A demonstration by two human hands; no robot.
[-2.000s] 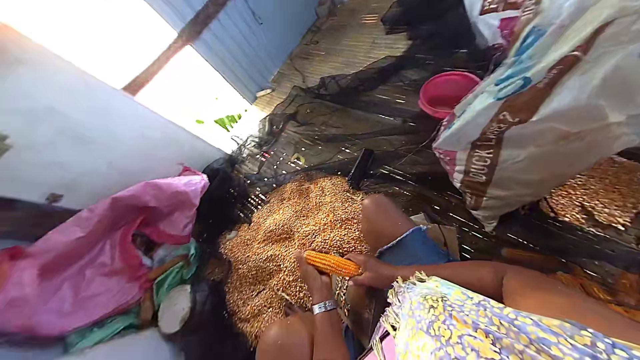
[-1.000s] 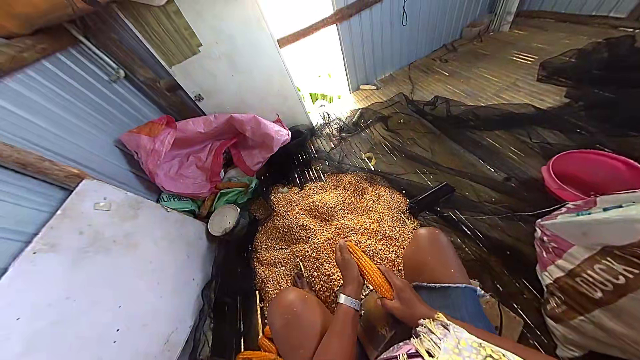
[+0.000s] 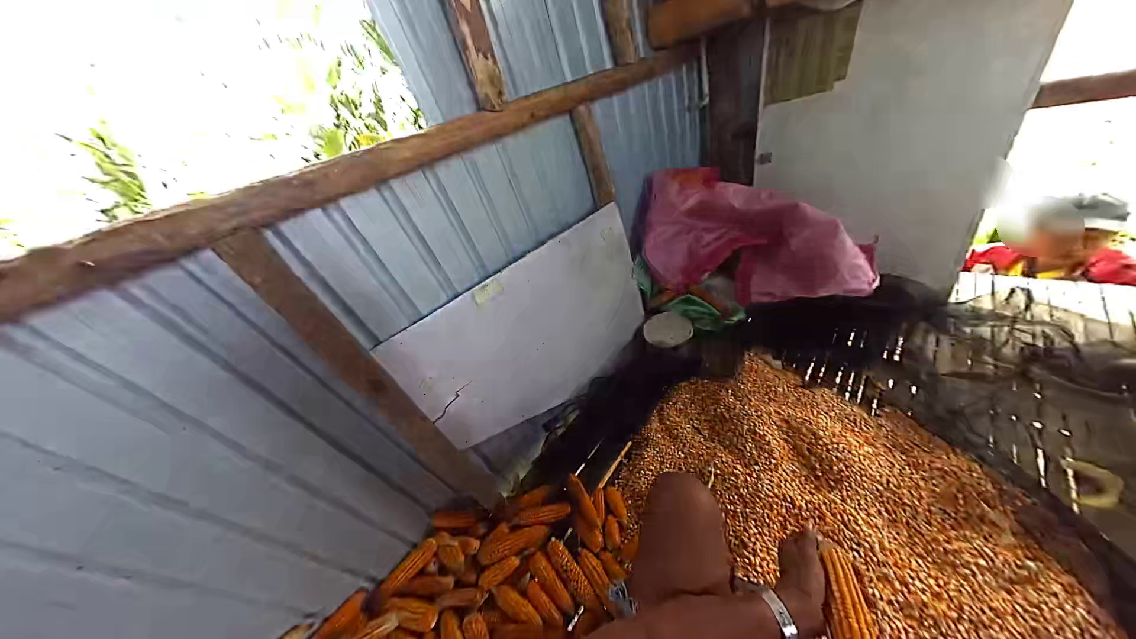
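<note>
My left hand (image 3: 801,577), with a silver band on the wrist, grips an ear of dried orange corn (image 3: 848,596) near the bottom edge. Beneath and beyond it spreads a wide heap of loose corn kernels (image 3: 799,453). My bare knee (image 3: 682,524) rises just left of the hand. A pile of whole corn ears (image 3: 515,568) lies to the left of the knee, against the wall. My right hand is outside the frame.
A white board (image 3: 532,342) leans on the corrugated metal wall (image 3: 373,248). A pink sack (image 3: 754,235) lies in the corner beside a round pale lid (image 3: 667,329). Dark netting covers the slatted floor (image 3: 1021,390) at right. A person (image 3: 1056,240) is outside the doorway.
The view has swung far to the left, bringing the pile of ears into sight. My right hand, on the ear one second ago, has left the frame. My left hand still has an ear.
</note>
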